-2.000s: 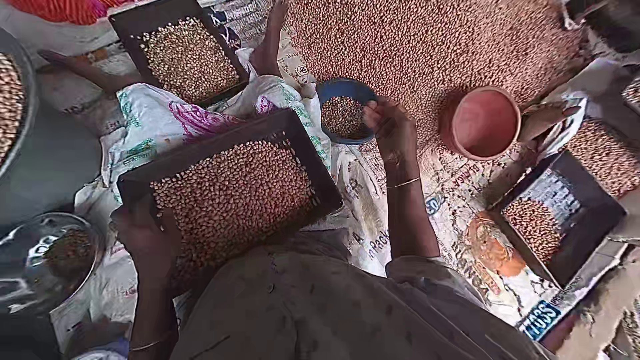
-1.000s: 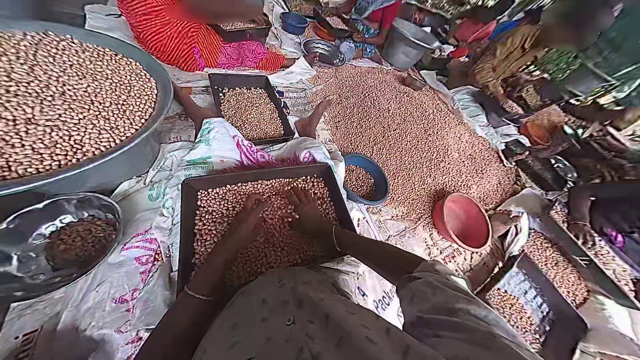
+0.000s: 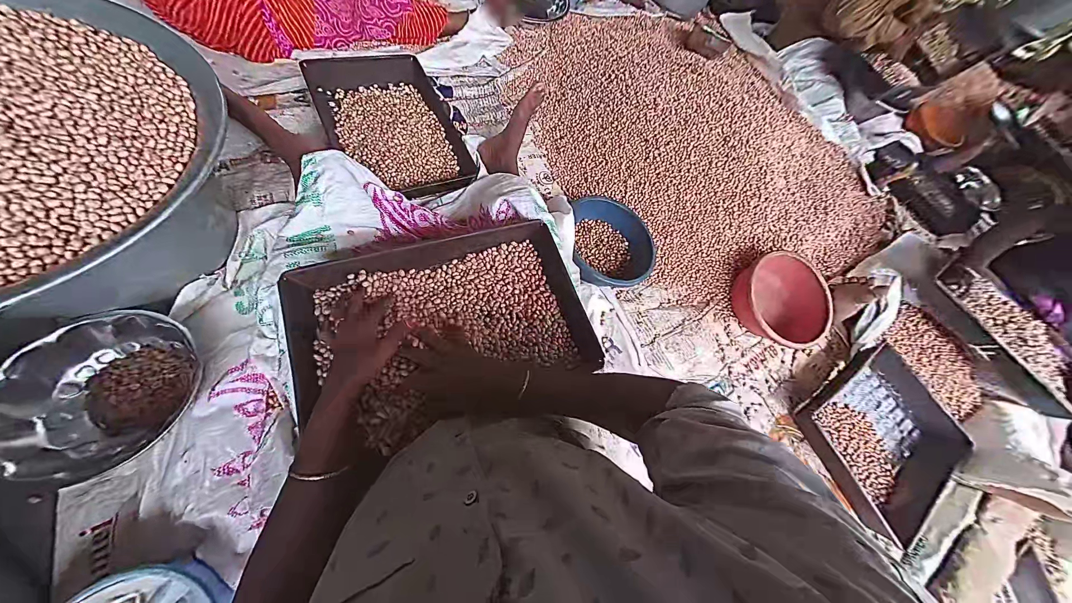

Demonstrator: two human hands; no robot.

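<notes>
A dark rectangular tray of reddish-brown nuts or beans, the kind too small to settle, lies tilted across my lap. My left hand rests on the nuts at the tray's left side, fingers spread. Beside it, my right hand reaches in from the right, its fingers spread over the nuts and nearly touching the left. Neither hand grips anything that I can make out. A blue plastic bowl, partly filled with the same nuts, stands just right of the tray. Beyond my tray lies a second dark tray with paler nuts.
A large grey tub of nuts stands at left, above a shiny metal bowl. A wide nut heap spreads ahead. At right are a red plastic bowl and a black tray. A person's bare foot is near the second tray.
Two seconds ago my right hand was raised beside the blue bowl and my left held the tray's left edge. Both hands have since moved onto the nuts in the tray.
</notes>
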